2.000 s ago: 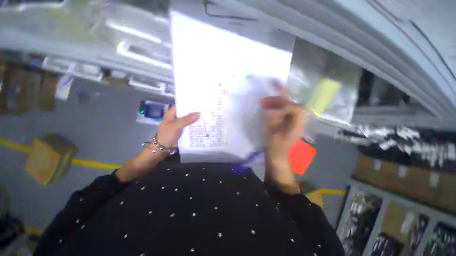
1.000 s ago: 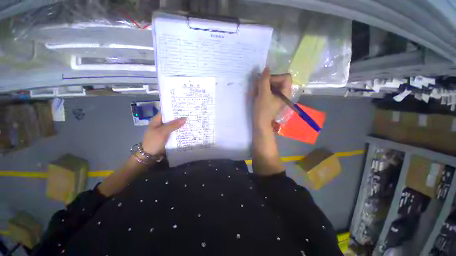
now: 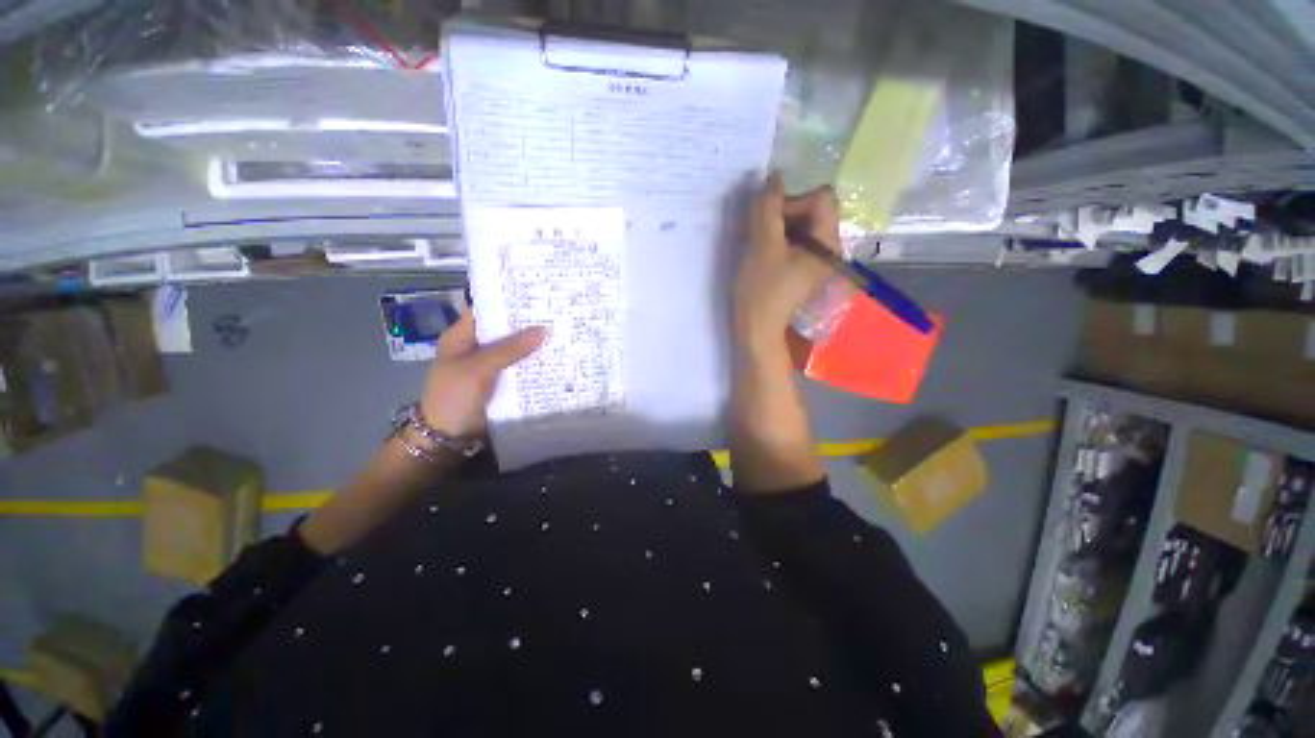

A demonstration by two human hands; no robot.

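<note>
A clipboard with a metal clip at its top edge holds white printed sheets. A smaller printed slip lies on the sheets at their lower left. My left hand grips the lower left edge, with the thumb on top of the slip. My right hand is at the right edge of the sheets and holds a blue pen, its blue end pointing out to the right. The pen's tip is hidden by my fingers.
A clear plastic bag with a yellow piece lies right of the clipboard. A red-orange block, brown boxes and a small scale are on the floor. A shelf edge runs behind; racks stand at right.
The sheets were bright and blurred, with my right hand moving over them. The view has since turned and steadied. In the last second the clipboard barely moved, and the pen tilted slightly.
</note>
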